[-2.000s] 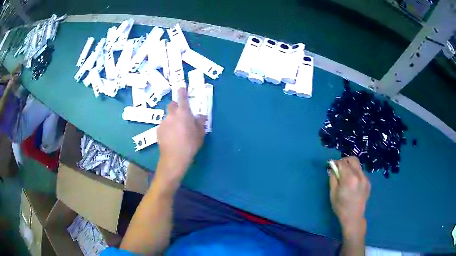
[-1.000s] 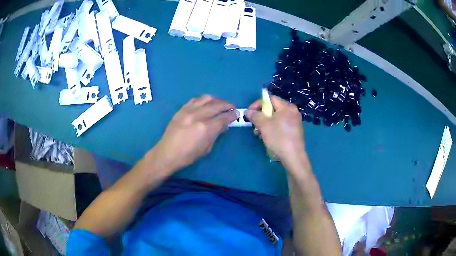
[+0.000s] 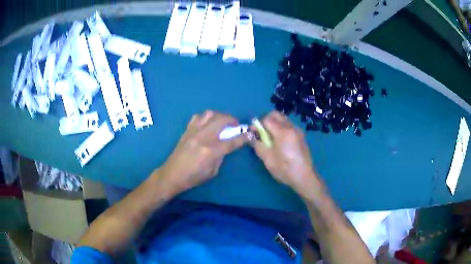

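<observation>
My left hand (image 3: 202, 143) is closed around a white plastic housing (image 3: 231, 132) at the middle of the bench, its end pointing right. My right hand (image 3: 283, 149) meets it there and holds a small hand tool with a pale yellow handle (image 3: 263, 133). The fingertips of both hands touch at the housing's end and hide most of it. A heap of loose white housings (image 3: 69, 77) lies at the left. A row of white housings (image 3: 210, 30) lies at the far edge. A dark pile of black inserts (image 3: 328, 87) lies right of centre.
A long white strip (image 3: 457, 156) lies at the far right. A pale rail (image 3: 408, 72) with an upright (image 3: 361, 23) runs along the far edge. An open brown carton (image 3: 56, 212) is below the left bench edge. White bags (image 3: 379, 229) are below the right edge.
Two seconds ago my left hand was at the heap and my right by the black pile; both came together at the centre. Since one second ago, the housing has tilted and the tool has turned.
</observation>
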